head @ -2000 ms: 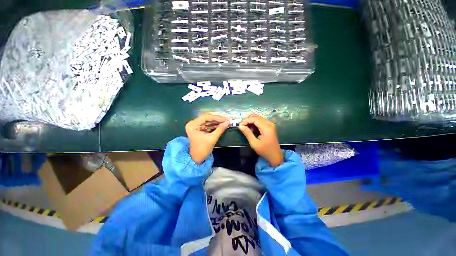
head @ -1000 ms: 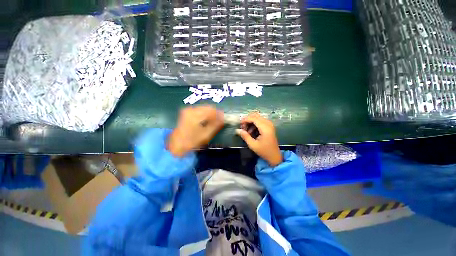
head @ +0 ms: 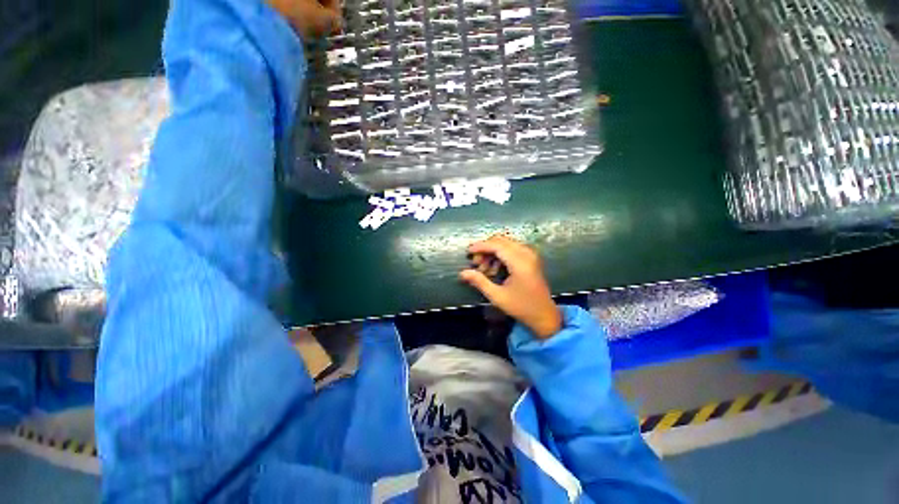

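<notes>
My left hand (head: 311, 14) is at the top edge of the picture, partly cut off, over the upper left corner of the clear blister tray (head: 449, 89). What its fingers hold cannot be told. The tray has rows of slim parts with white. My right hand (head: 514, 279) is over the front of the bench, fingers curled, with a small dark thing at the fingertips that is too small to make out. A small pile of white pieces (head: 434, 200) lies in front of the tray.
A clear bag (head: 79, 177) is at left, partly hidden by my left sleeve. A tall stack of filled trays (head: 808, 118) stands at right. A blue bin (head: 734, 320) with a silvery bag is below the bench edge.
My left hand has moved from beside my right hand up and away to the tray's far left corner. My right hand stays nearly in place. The view has tilted slightly.
</notes>
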